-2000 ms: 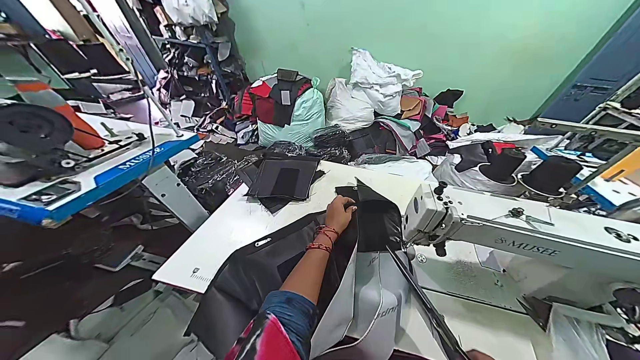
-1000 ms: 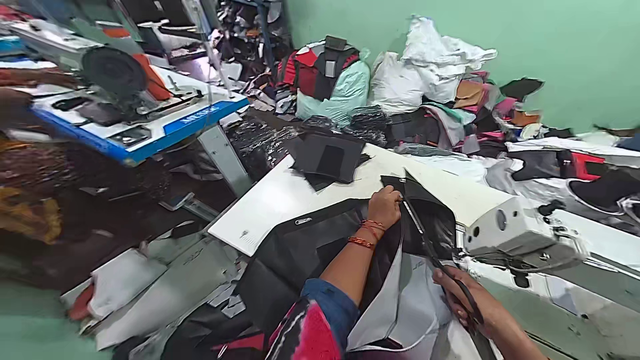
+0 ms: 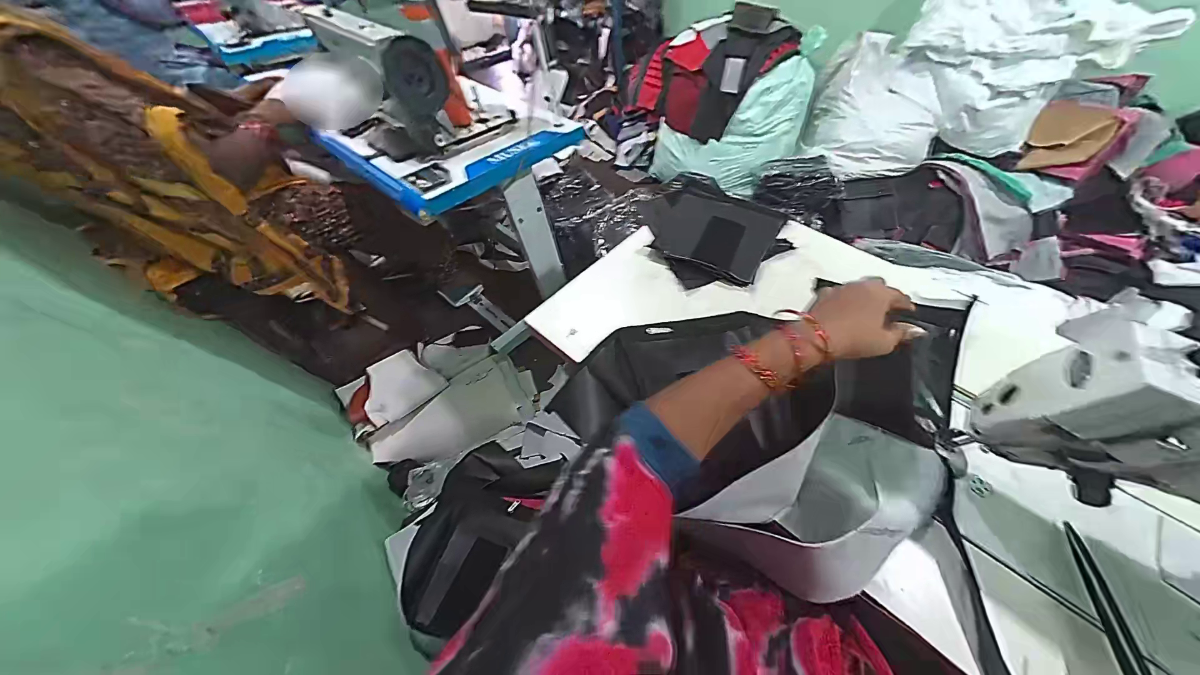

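Observation:
My left hand (image 3: 867, 321), with red thread bracelets at the wrist, rests on a black fabric panel (image 3: 877, 380) beside the sewing machine head (image 3: 1092, 403); its fingertips are bent down at the cloth, and whether they pinch it is unclear. Below it the black bag piece (image 3: 637, 361) spreads over the white table, its pale grey backing (image 3: 853, 487) curled up. My right hand is out of view. A dark, thin pointed thing (image 3: 1106, 595), perhaps scissors, lies on the machine bed at lower right. A stack of black pieces (image 3: 717, 234) lies on the table's far corner.
Another sewing table with a blue edge (image 3: 450, 173) stands at upper left, with a person's arm (image 3: 253, 141) by it. Stuffed sacks (image 3: 872, 103) and heaps of cloth line the back wall. Pale scraps (image 3: 422, 403) and a black bag (image 3: 459, 562) lie low at left.
My right hand, seen a second ago at the right holding a long dark tool, has gone out of view. The left hand remains at the black panel. The view has swung left.

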